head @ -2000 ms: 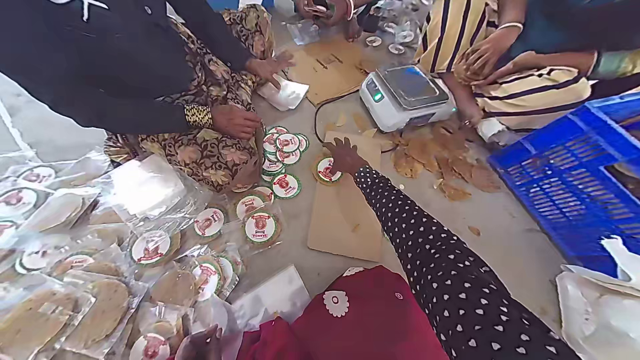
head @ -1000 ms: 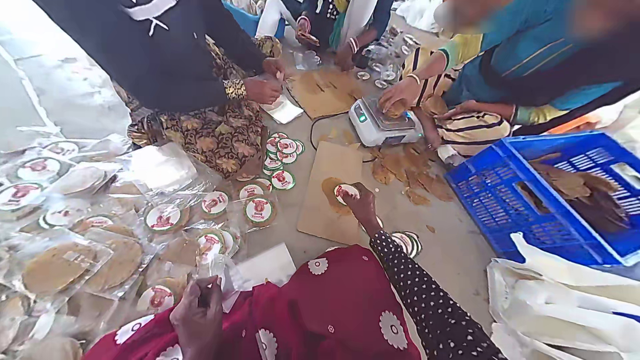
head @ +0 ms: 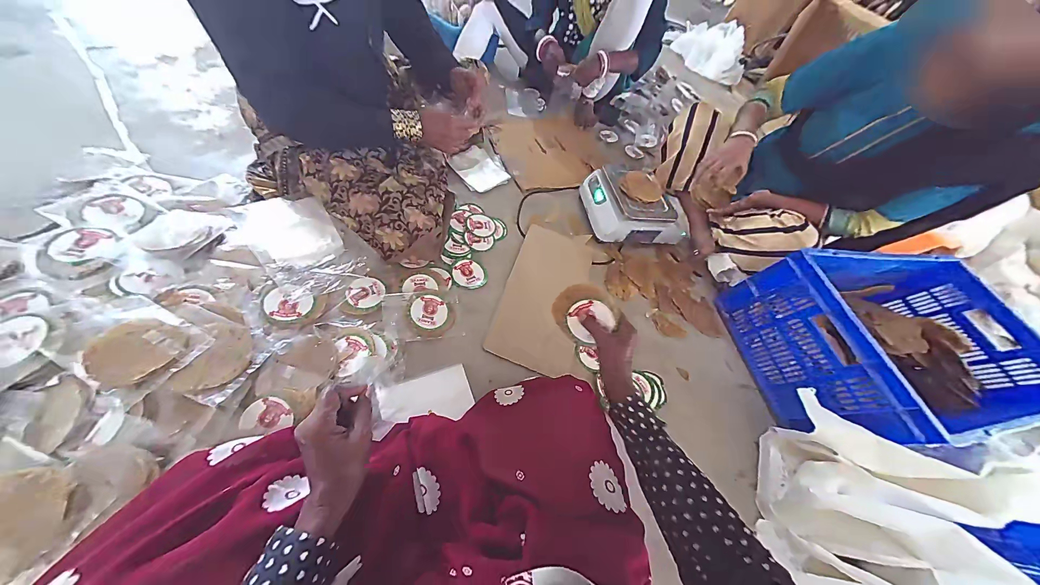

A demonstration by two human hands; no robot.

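Note:
My right hand holds a round printed label by its edge, over a brown flat disc on a cardboard sheet. Beside that hand lie more round labels, partly hidden by the wrist and sleeve. My left hand is raised above my lap, its fingertips pinched at the edge of what looks like a clear plastic bag. The bag is hard to make out. Left of it are many clear packets with brown discs and round labels inside. White sheets lie in front of my lap.
Ahead stands a digital scale with a brown disc on its pan, a co-worker's hands beside it. Loose brown discs lie below it. A blue plastic crate and white cloth or sacks are at right. Another co-worker's hands are ahead left.
Two seconds ago my right hand was spread over the disc on the cardboard; since a second ago it holds a label there. My left hand has risen into fuller view.

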